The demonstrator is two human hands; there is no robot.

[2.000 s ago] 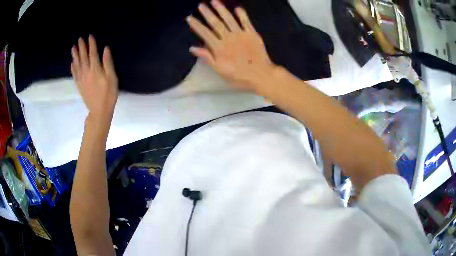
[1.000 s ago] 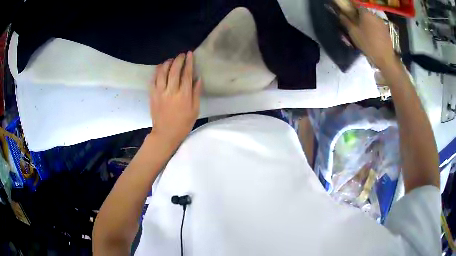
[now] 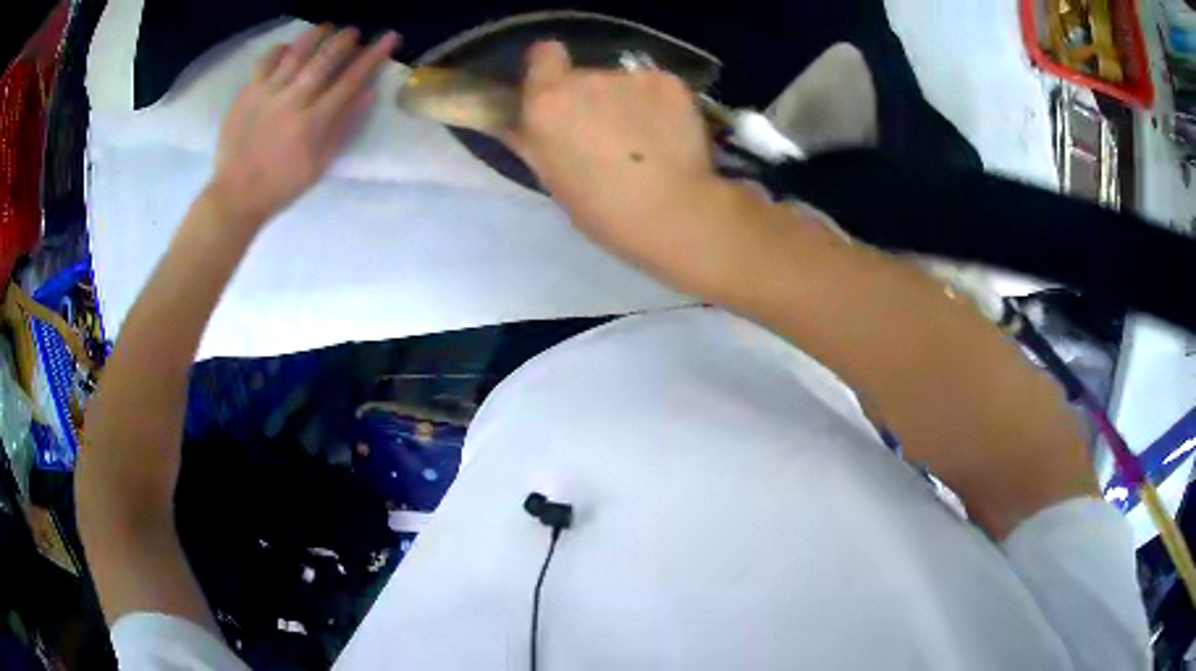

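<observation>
My right hand (image 3: 617, 138) is closed around the tan handle of the steam iron (image 3: 577, 46). The iron lies over the black garment (image 3: 839, 29) and its lower edge, with the dark sole pointing sideways. My left hand (image 3: 291, 118) rests flat, fingers apart, on the pale pad (image 3: 380, 151) left of the iron, near the garment's edge, and holds nothing. The fingertips are near the cloth edge; whether they touch it I cannot tell. The garment runs off the top of the picture.
A thick black hose (image 3: 997, 216) runs from the iron to the right over my forearm. A metal rest (image 3: 1089, 151) and red basket (image 3: 1099, 39) stand at upper right. A blue basket (image 3: 59, 374) is at left. The white table cover (image 3: 302, 282) lies below the pad.
My right hand has brought the iron from the upper right to the middle of the garment. My left hand has moved left and up along the pad.
</observation>
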